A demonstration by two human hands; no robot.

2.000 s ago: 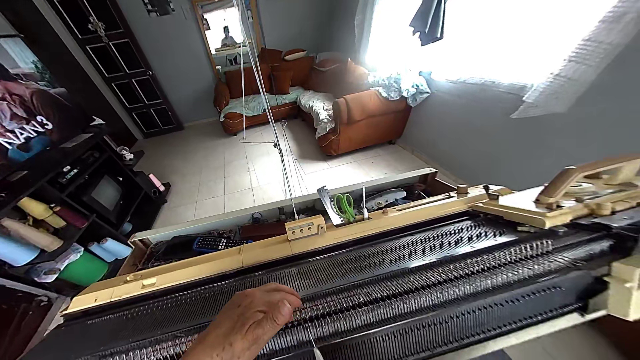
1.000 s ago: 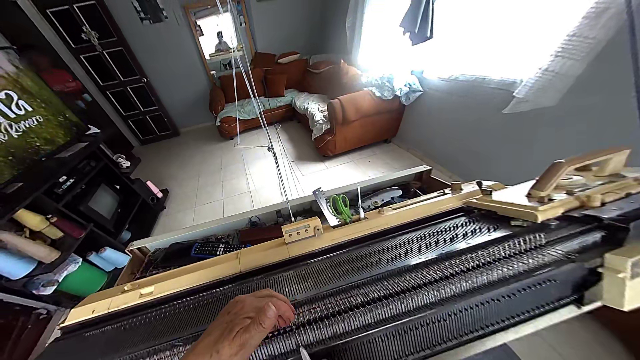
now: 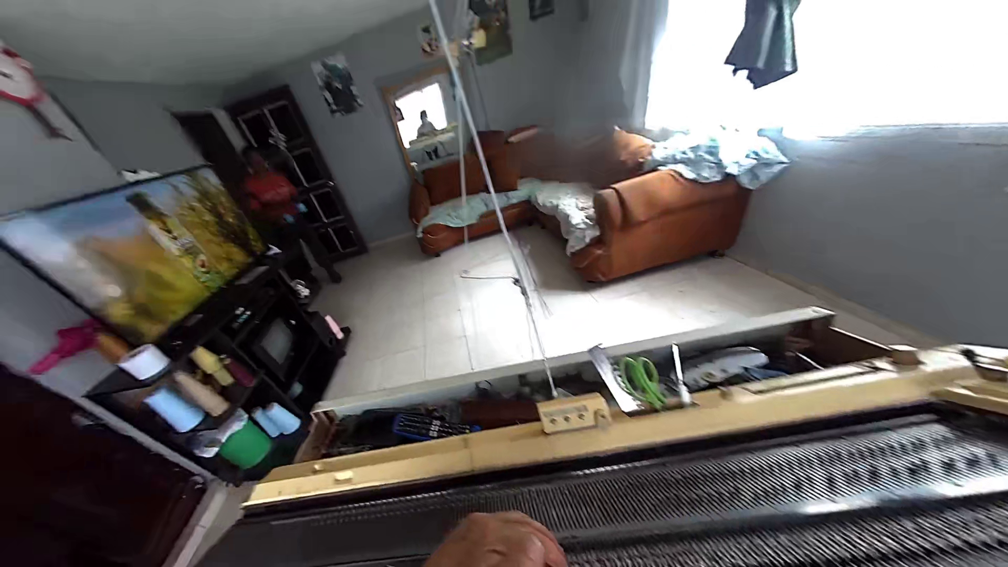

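Observation:
My left hand (image 3: 498,542) is low in the head view, over the near part of a knitting machine's needle bed (image 3: 630,504). Only its back and knuckles show; the fingertips are hidden, so what they touch or hold cannot be told. My right hand is out of view. Beyond the bed runs the machine's cream rear rail (image 3: 488,450), with a small cream counter (image 3: 573,413) on it. White yarn strands (image 3: 490,185) come down from above toward the rail.
Behind the rail, an open trough (image 3: 728,327) holds green-handled scissors (image 3: 644,379) and a remote control (image 3: 433,427). Yarn cones (image 3: 175,408) fill a black shelf at left. A person (image 3: 272,197) stands near the door. An orange sofa (image 3: 669,216) is farther back.
The view has tilted up and swung left, so less of the needle bed shows. A pale, thin tool tip near my left hand in the earlier frames is out of view. A person now shows near the door.

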